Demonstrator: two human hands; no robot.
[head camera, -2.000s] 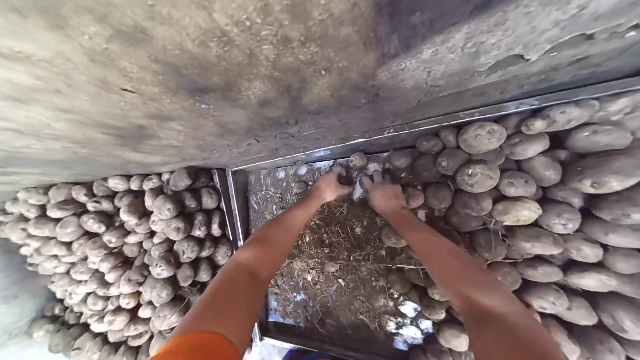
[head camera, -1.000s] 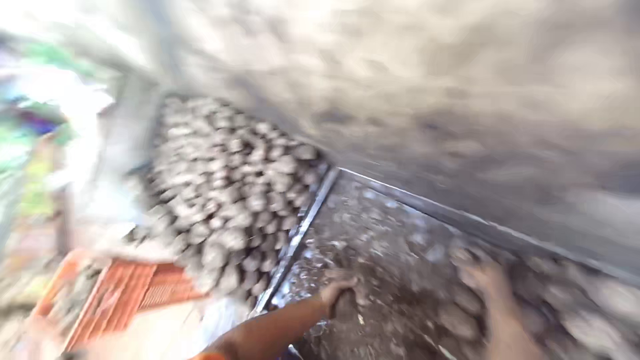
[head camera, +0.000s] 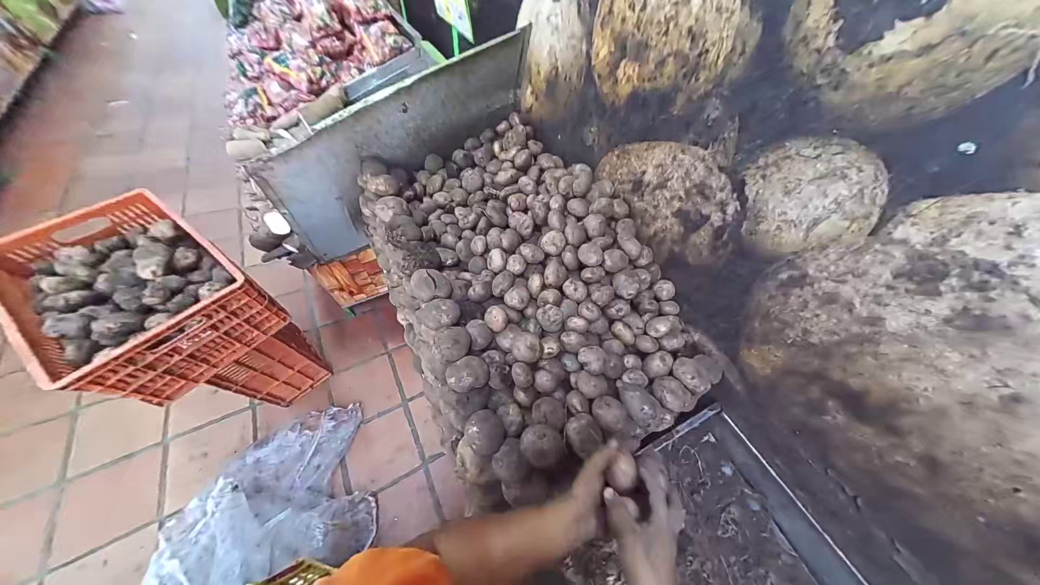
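Both my hands are close together at the lower middle of the head view, by the front edge of a large heap of potatoes (head camera: 528, 325). My left hand (head camera: 587, 491) has its fingers around a small potato (head camera: 622, 471). My right hand (head camera: 650, 516) is cupped against it from the other side, and a further potato seems to lie between the palms, partly hidden by the fingers. Below and to the right of the hands is a dirt-strewn bin floor (head camera: 723, 504) with dry roots and soil, bounded by a metal edge (head camera: 792, 504).
An orange plastic crate (head camera: 154, 357) of dirty tubers stands on the tiled floor (head camera: 122, 439) at left, over another crate. A crumpled translucent plastic sheet (head camera: 276, 487) lies nearby. Behind the heap rise a metal partition (head camera: 422, 114) and bagged red produce (head camera: 309, 49). A potato-pictured wall (head camera: 894, 325) is at right.
The view has swung far to the left, onto the potato heap and crates. My hands, apart over the bin floor one second ago, have come together around small potatoes.
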